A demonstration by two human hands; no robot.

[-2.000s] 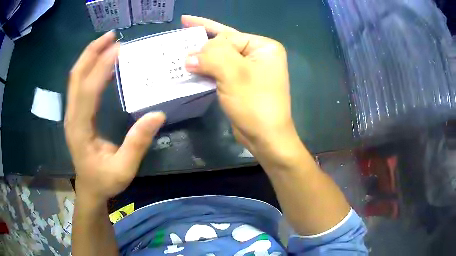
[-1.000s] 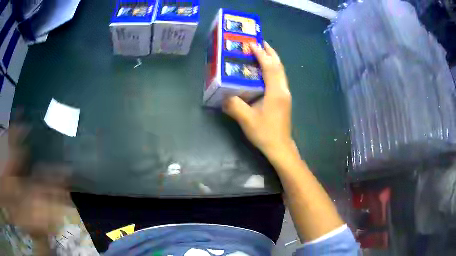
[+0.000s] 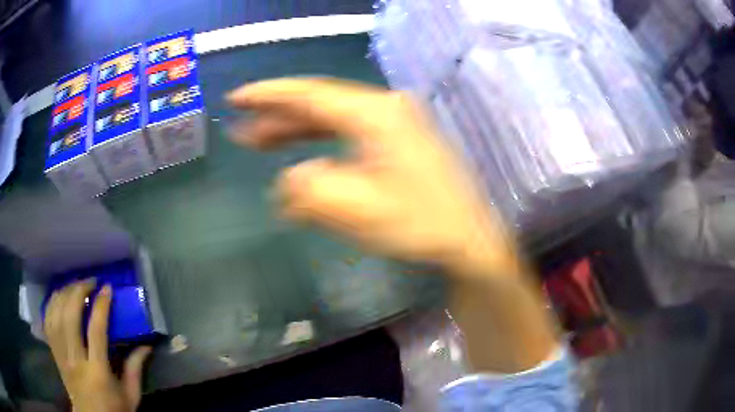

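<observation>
My left hand (image 3: pixel 87 350) is at the lower left, its fingers on an open blue carton (image 3: pixel 133 310) with a blurred raised flap behind it. What is inside the carton is unclear. My right hand (image 3: pixel 379 173) is in mid-air over the bench, blurred, fingers apart and empty. Three printed cartons (image 3: pixel 121 105) stand side by side at the upper left, with blue tops showing red and coloured pictures and pale text panels facing me.
Clear ribbed plastic (image 3: pixel 556 105) is stacked on the right. A pale strip (image 3: pixel 282 32) runs along the far side of the dark-green bench (image 3: pixel 218 217). Small white scraps (image 3: pixel 297 331) lie near its front edge. A red object (image 3: pixel 576 294) is below the bench.
My right hand has let go of the closed carton, which now stands in a row with the other two. My left hand has come onto an open blue carton. The view has swung right.
</observation>
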